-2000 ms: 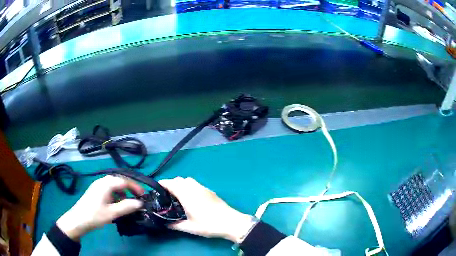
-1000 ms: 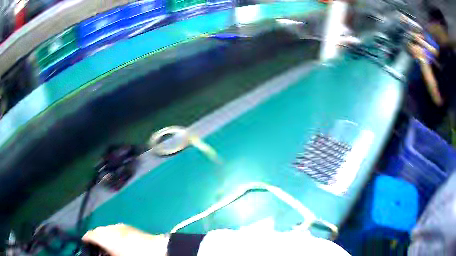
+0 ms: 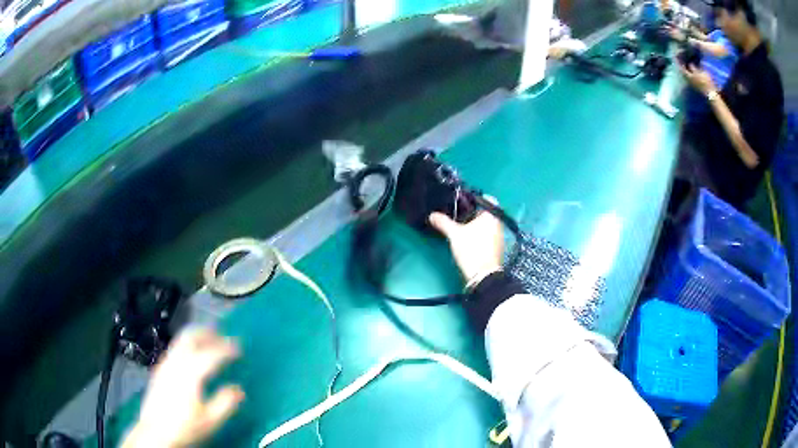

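My right hand (image 3: 477, 243) holds a black corded unit (image 3: 426, 191) by its near side, above the green bench near its grey edge. Thin wires show on the unit. Its black cord loops left and below, and a crinkled clear-white plastic cover (image 3: 344, 160) is at the cord end. My left hand (image 3: 193, 385) is blurred, at the lower left, fingers apart, with nothing seen in it. A second black unit (image 3: 145, 320) lies just beyond it at the grey edge, its cord running down.
A cream tape roll (image 3: 239, 267) lies at the bench edge, its liner ribbon (image 3: 378, 371) trailing across the green top. A dark-patterned sheet (image 3: 557, 278) lies right. Blue crates (image 3: 733, 264) and a blue stool-like box (image 3: 672, 357) stand beside the bench. A person (image 3: 742, 105) works at far right.
The view has swung right. The unit held low before me is now farther right over the bench in my right hand, its cord and cover along. My left hand has come off it.
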